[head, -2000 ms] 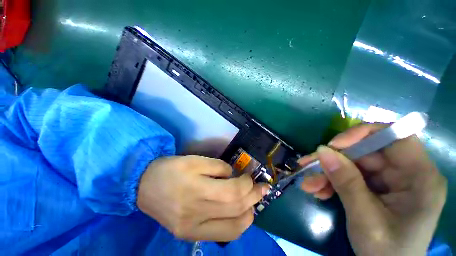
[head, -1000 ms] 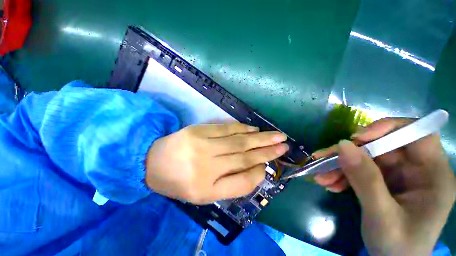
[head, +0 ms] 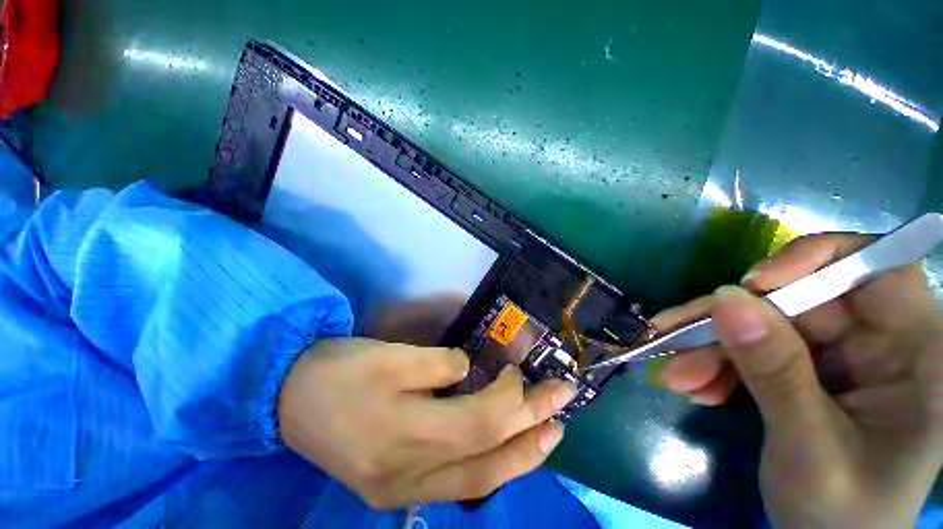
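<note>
The black tablet housing [head: 398, 155] lies slanted on the bench, open back up, with a pale metal panel [head: 377, 222]. The main board [head: 533, 346] at its lower right end bears an orange label [head: 507, 322]. An amber flex cable [head: 572, 315] curls beside it. My right hand [head: 827, 382] holds silver tweezers [head: 817, 291], their tips at the board's connector area by the flex cable. My left hand [head: 424, 413] rests over the housing's near edge, fingertips on the board end. Its fingers hide part of the board.
A clear plastic sheet [head: 827, 134] with yellow tape pieces [head: 750, 240] lies on the green bench [head: 517, 62] at the right. A red bin [head: 29, 57] is at the upper left edge. My blue sleeves and smock fill the lower left.
My left hand was flat over the board a second ago and has moved down and back, uncovering the orange label and flex cable. The tweezers have stayed near the same spot.
</note>
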